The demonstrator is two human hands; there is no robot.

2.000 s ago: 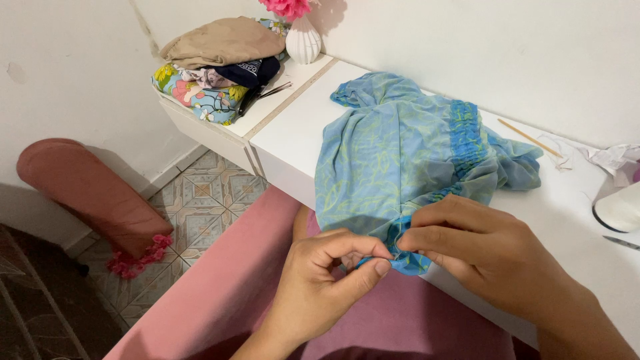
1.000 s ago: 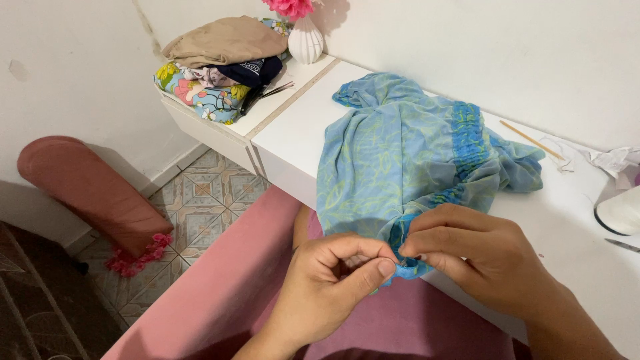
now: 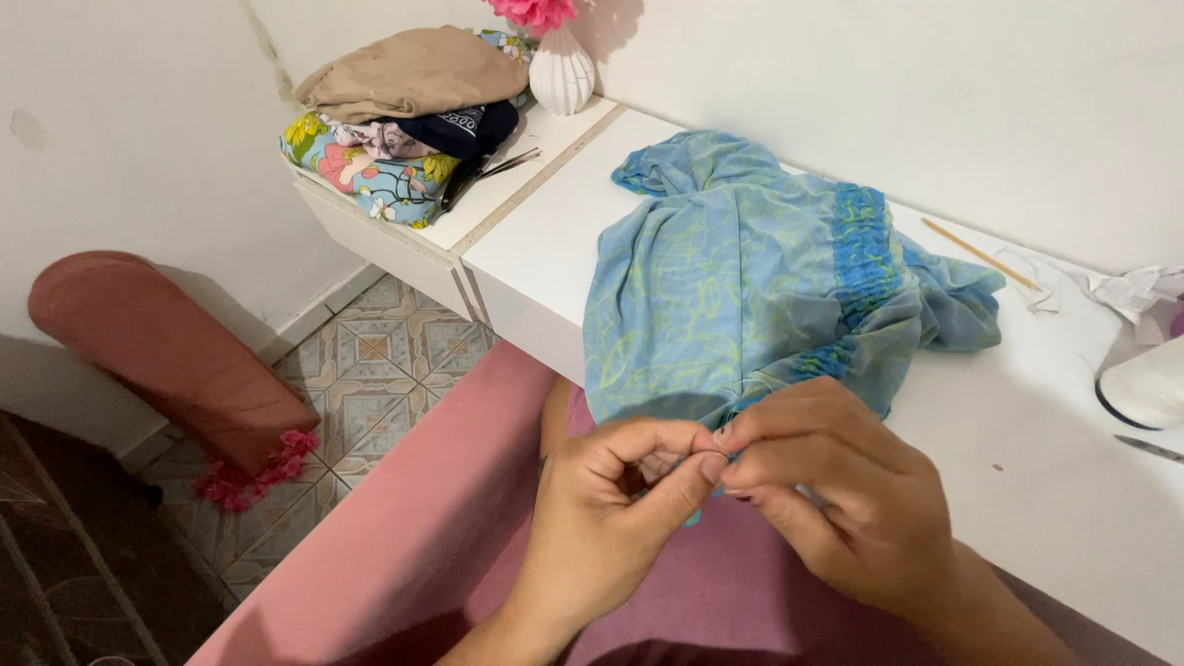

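A blue garment with a yellow-green pattern and gathered elastic bands (image 3: 703,287) lies on the white table (image 3: 980,527) and hangs over its front edge toward my lap. Over that edge my left hand (image 3: 620,509) pinches with thumb and forefinger, its tips meeting those of my right hand (image 3: 832,490). A bit of the blue cloth shows behind and between the fingertips. Something very thin may be between them, but it is too small to make out. The fingers of my right hand are bent together at the cloth's edge.
Folded fabrics (image 3: 416,74) and dark scissors (image 3: 462,180) lie at the table's left part, beside a white vase (image 3: 561,74) with a pink flower. A thin wooden stick (image 3: 980,252), crumpled paper (image 3: 1138,289), a white spool (image 3: 1147,387) and a pointed metal tool (image 3: 1150,450) are at right.
The fingertips of both hands have come together, and less of the blue cloth shows between them than two seconds ago. The garment on the table lies nearly as before.
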